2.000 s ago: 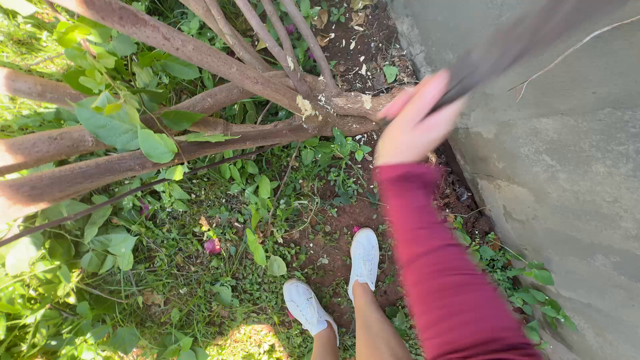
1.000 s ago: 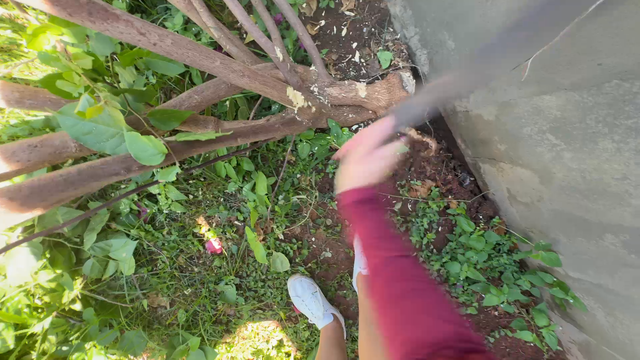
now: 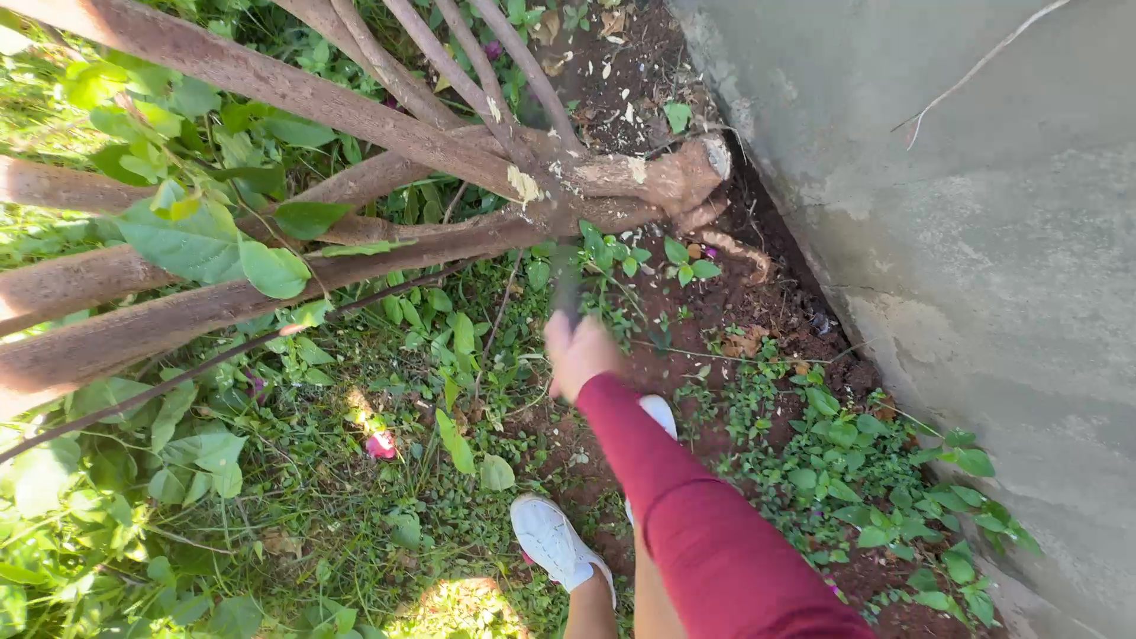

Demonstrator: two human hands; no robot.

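My right hand [image 3: 584, 353], in a dark red sleeve, is shut around the dark handle of a long tool [image 3: 566, 275]. Motion blurs the tool, perhaps a machete; its far end lies over the branches near the base of a woody shrub [image 3: 621, 175], and contact cannot be told. Pale cut marks show on the bark beside it, and one stub [image 3: 715, 156] ends in a cut face. Several thick branches [image 3: 337, 106] fan out to the left. My left hand is out of view.
A grey concrete wall [image 3: 967, 266] rises on the right. Leafy weeds [image 3: 843, 444] grow along its foot, with reddish soil and pale chips near the shrub's base. A thin dark stem [image 3: 177, 380] slants across the left. My white shoes [image 3: 552, 537] stand just below my hand.
My right hand has swung from beside the wall down and left, bringing the blurred tool from in front of the wall to over the branches.
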